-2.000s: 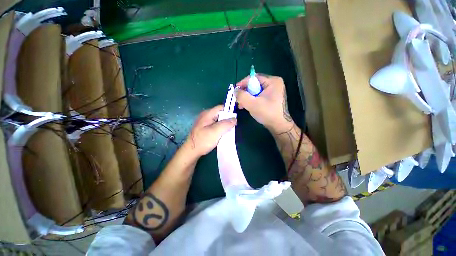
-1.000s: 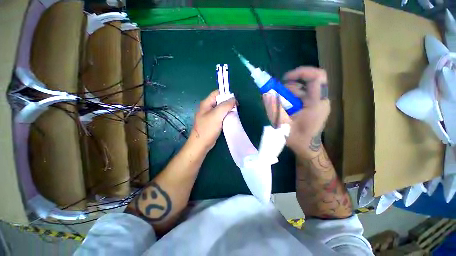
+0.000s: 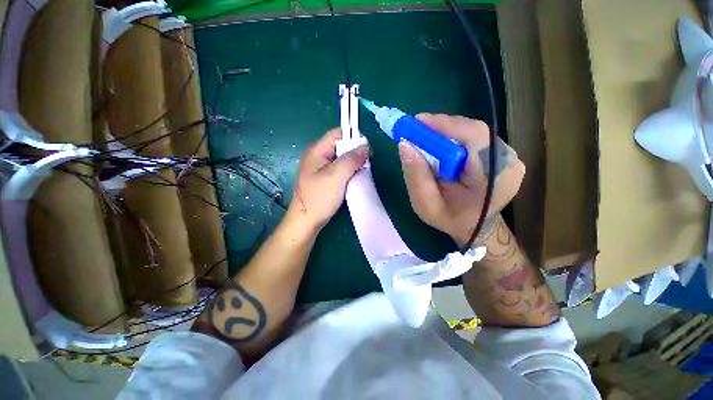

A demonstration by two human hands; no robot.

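Note:
My left hand (image 3: 324, 176) grips a white and pale-pink cat-ear headband (image 3: 373, 211) just below its forked end. The forked slider arm (image 3: 350, 117) points away from me, and the band curves down toward my body, with a white cat ear (image 3: 412, 301) near my shirt. My right hand (image 3: 461, 176) holds a blue glue bottle (image 3: 430, 144) tilted to the left. The bottle's pale blue-green nozzle tip (image 3: 367, 105) is at the right prong of the fork; whether it touches is too small to tell.
On the left, wired headbands lie on cardboard dividers (image 3: 55, 195), with dark lead wires (image 3: 250, 168) reaching over the green mat (image 3: 266, 86). On the right, white ears (image 3: 664, 134) project over cardboard (image 3: 625, 211). A black cord (image 3: 491, 101) arches close to the camera across my right hand.
My right hand has turned the bottle and brought its nozzle to the forked end. The headband's lower part has shifted. The black cord now crosses the view at right.

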